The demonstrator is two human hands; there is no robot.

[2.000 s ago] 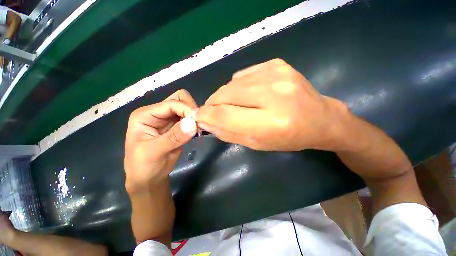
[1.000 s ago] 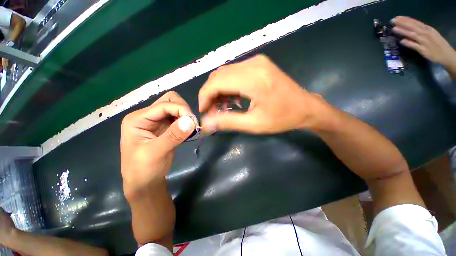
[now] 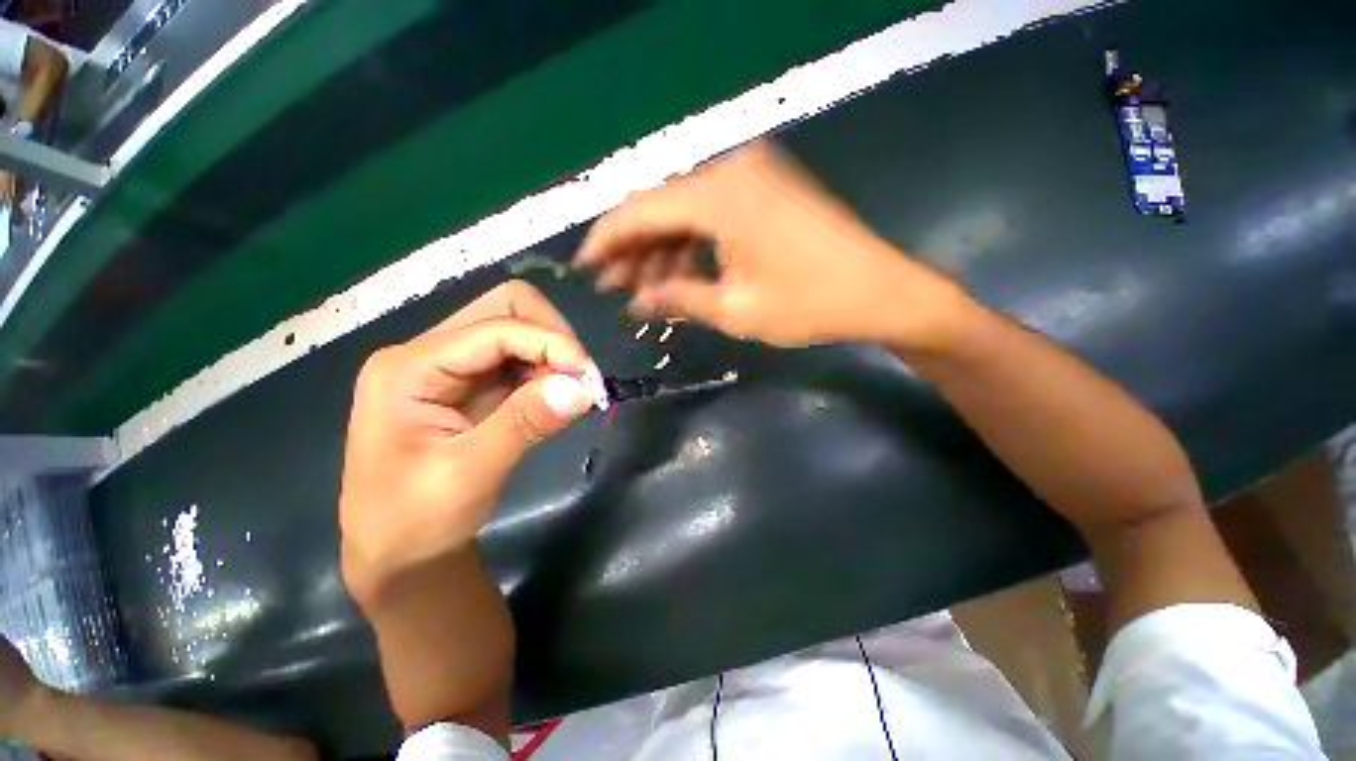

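Note:
My left hand pinches a small dark electronic unit between thumb and forefinger; the fingers hide most of it. A thin strip sticks out of the unit to the right, and a short red bit shows below the fingertips. My right hand is blurred, away from the unit, fingers curled and apart; I see nothing in it. Several tiny pale slivers lie on the dark green belt between the hands.
A blue-and-white circuit board with a black end lies on the belt at the upper right. A white chipped rail runs along the far side. White specks lie at left. Another person's forearm is at the lower left.
My right hand has come off the unit and moved up and left, uncovering the unit's dark end and the slivers. Another person's hand has left the circuit board at the upper right.

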